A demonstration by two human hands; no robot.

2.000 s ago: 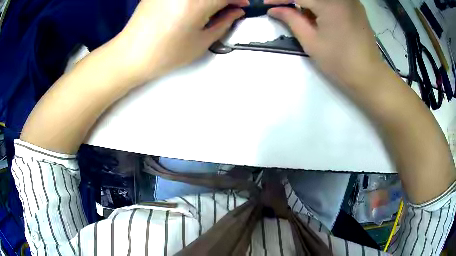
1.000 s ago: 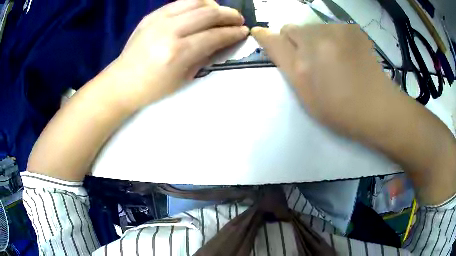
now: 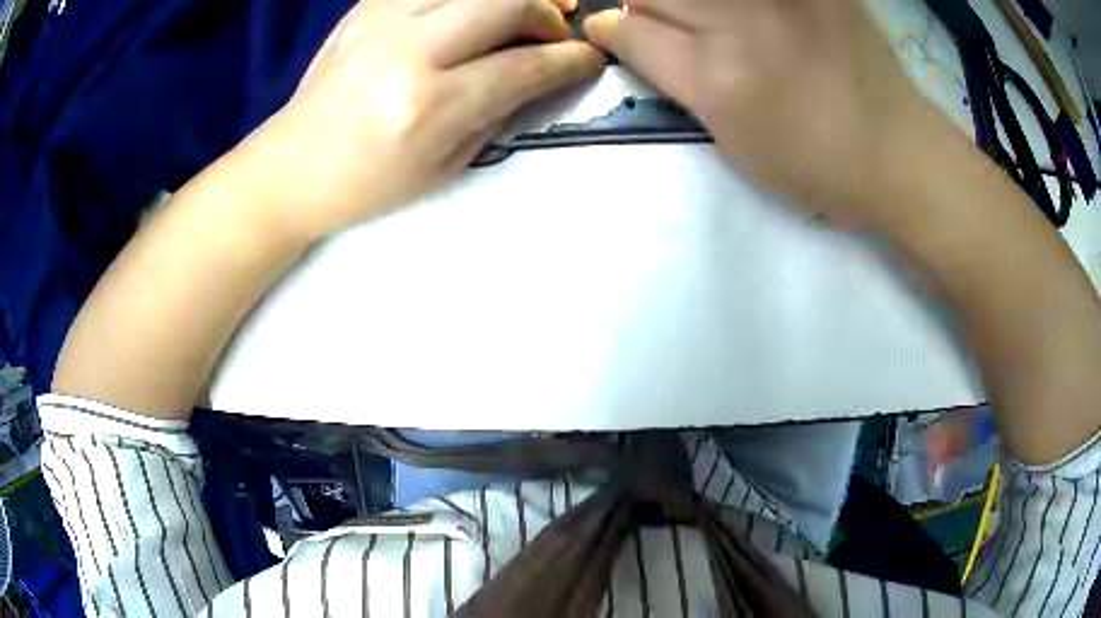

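My left hand (image 3: 417, 103) is at the top centre, its thumb and fingertips pinching a narrow dark strip of the navy garment (image 3: 596, 21). My right hand (image 3: 785, 103) meets it from the right, its fingertips on the same strip, close to the left fingertips. The upper fingers of both hands are cut off by the top edge. The navy garment (image 3: 109, 109) spreads over the left side, behind my left forearm. The metal bed edge with a dark slot line (image 3: 604, 136) lies just below the hands. The needle area is not visible.
The white table (image 3: 580, 290) curves in front of my body. Large black-handled shears (image 3: 1026, 139) lie at the far right, beyond my right forearm. A clear plastic bag with orange-red bits (image 3: 944, 453) is at lower right below the table edge, beside a yellow strip (image 3: 984, 525).
Both hands moved down and left, then slightly up again, staying close together on the strip. The silver scissors beside my right hand are now hidden.
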